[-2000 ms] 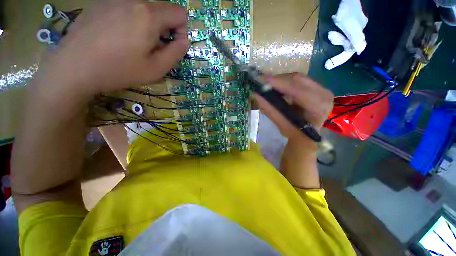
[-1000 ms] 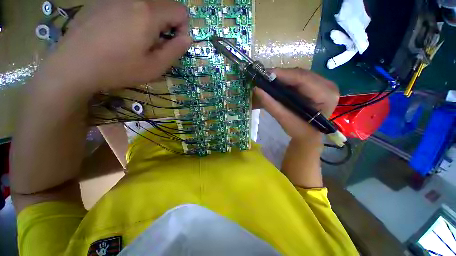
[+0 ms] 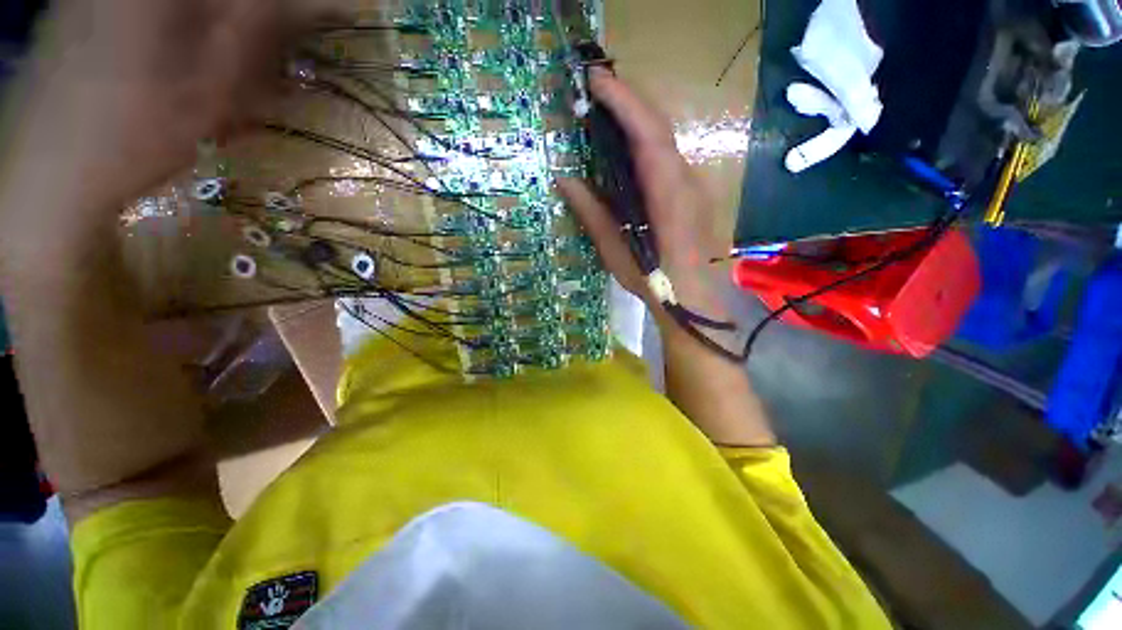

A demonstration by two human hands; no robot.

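The green PCB panel (image 3: 498, 197) lies in front of me, its near end by my yellow shirt. Thin black lead wires (image 3: 369, 222) run off its left edge. Several end in small round white parts (image 3: 363, 265). My right hand (image 3: 640, 185) holds the black soldering iron (image 3: 613, 160) at the panel's right edge, shaft pointing away from me; its tip is not clearly seen. My left hand (image 3: 160, 86) is blurred at the upper left, left of the panel. Its fingers are not clear, and I cannot tell whether it holds anything.
A crumpled white glove (image 3: 839, 80) lies on the green bench top at the right. The iron's black cord (image 3: 787, 302) hangs past the bench edge over a red stool (image 3: 892, 295). Blue bins (image 3: 1083, 345) are beyond. A cluttered dark holder with yellow pieces (image 3: 1021, 142) is at the upper right.
My left hand has moved left, away from the panel, uncovering wires and round parts. My right hand has moved left and away from me, and the iron is now more upright in view.
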